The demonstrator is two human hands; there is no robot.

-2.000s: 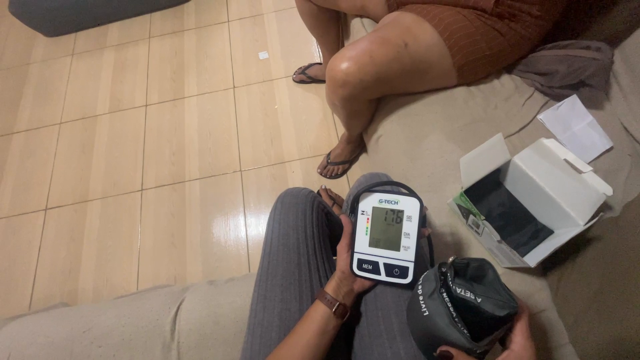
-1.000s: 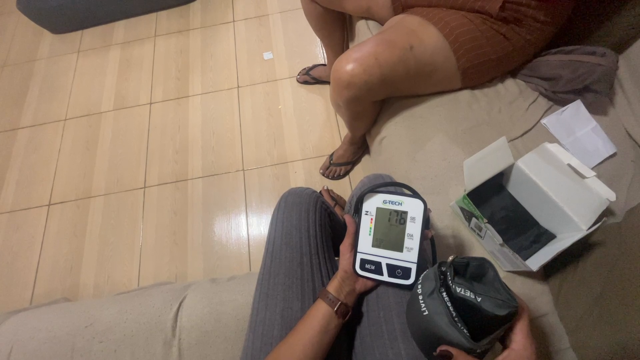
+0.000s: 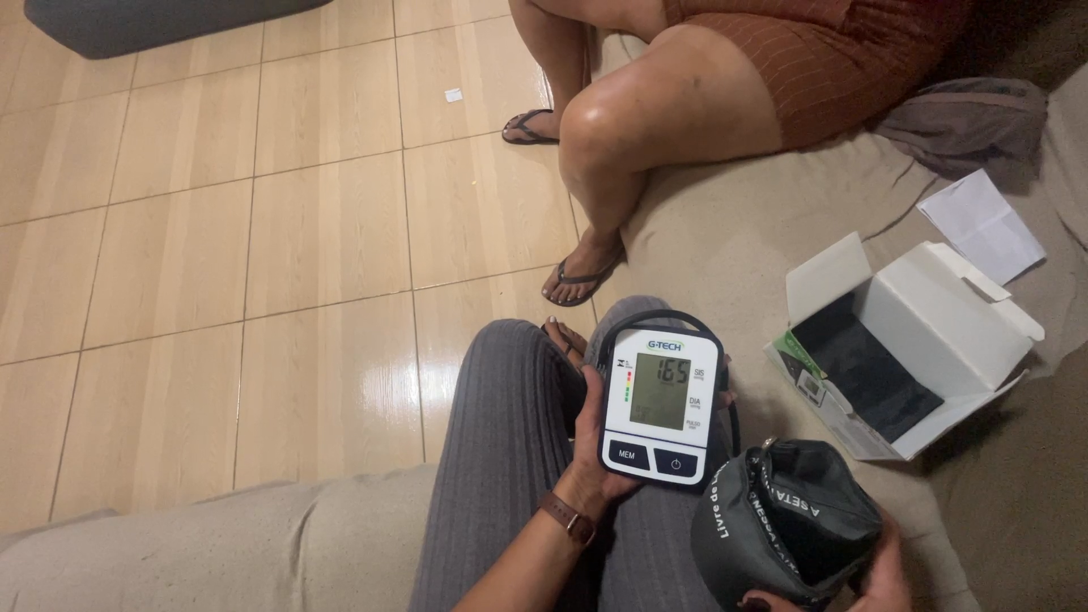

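My left hand (image 3: 595, 450), with a watch on the wrist, grips a white and dark G-Tech digital blood pressure monitor (image 3: 661, 406) from its left side and lower edge. The monitor lies face up above my lap, its display lit with digits. A dark air tube (image 3: 654, 316) curves around its top and down its right side. At the lower right my right hand (image 3: 880, 569) holds a dark grey blood pressure cuff (image 3: 786, 523), rolled into an open loop and bearing white writing. Part of that hand is hidden behind the cuff.
An open white cardboard box (image 3: 943, 314) with a dark inside lies on the beige-covered sofa (image 3: 731, 221), beside folded white paper (image 3: 983, 225). Another person sits at the top, legs bare, in flip-flops. Dark cloth (image 3: 969, 123) lies behind that person. A small white scrap (image 3: 453, 95) is on the tiled floor.
The number on the monitor's display has dropped from 176 to 165. Both hands keep their holds on the monitor and the cuff.
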